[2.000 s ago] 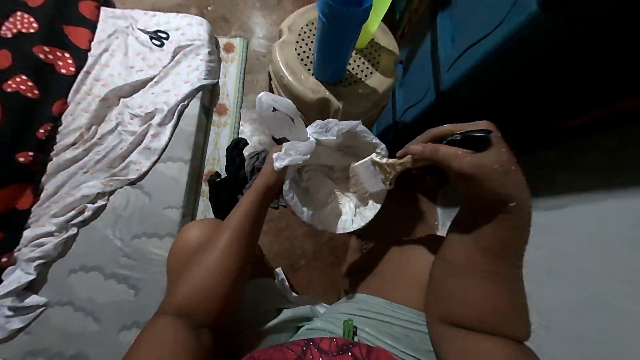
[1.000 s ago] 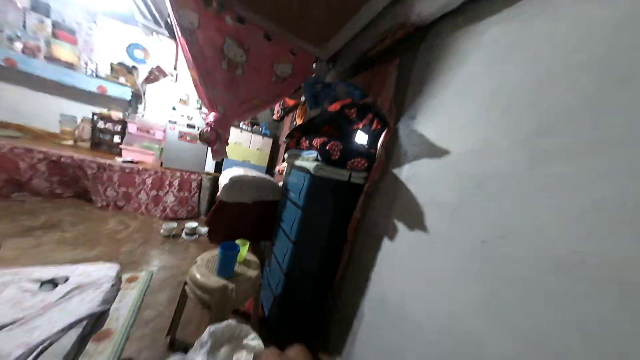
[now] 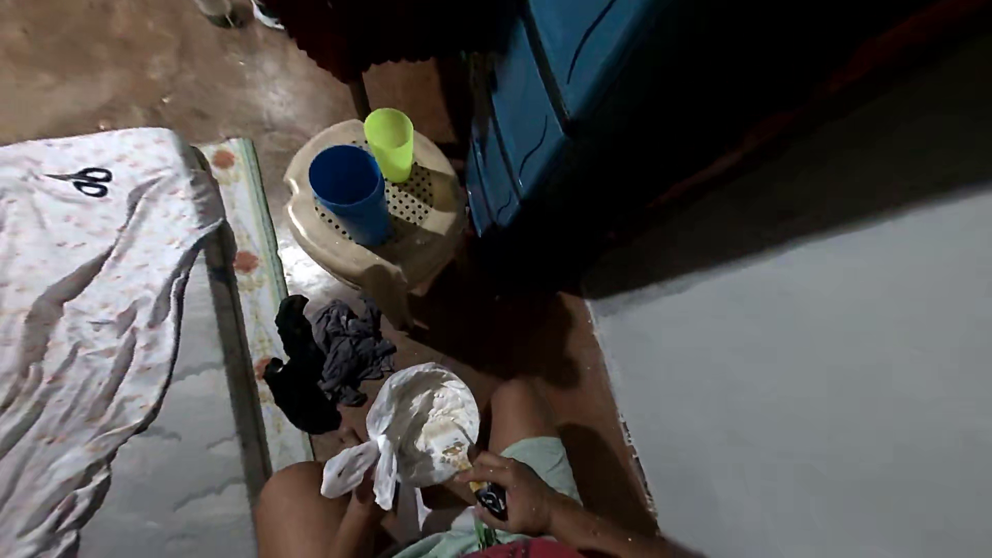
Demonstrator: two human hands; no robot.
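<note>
A round container lined with a white plastic bag (image 3: 385,422) sits low between my knees, with a white, paste-like substance (image 3: 442,415) inside. My right hand (image 3: 515,492) is closed around the black handle of a brush (image 3: 490,498), whose working end dips into the container at its near right side. My left hand (image 3: 364,484) is at the container's near left side, by the knotted part of the bag; its fingers are mostly hidden by the plastic. Black cloth (image 3: 302,387) and crumpled grey cloth (image 3: 349,345) lie on the floor just beyond.
Ahead stands a beige plastic stool (image 3: 333,260) holding a blue cup (image 3: 353,198) and a yellow-green cup (image 3: 391,143). A blue drawer cabinet (image 3: 511,108) is right of it. A grey wall (image 3: 814,387) borders the right side. At left, scissors (image 3: 89,180) lie on a sheet-covered mattress (image 3: 186,434).
The view swung up to the room and back down. Two seconds ago the brush was at the container's right rim with its bristles showing; now its tip is down in the white substance.
</note>
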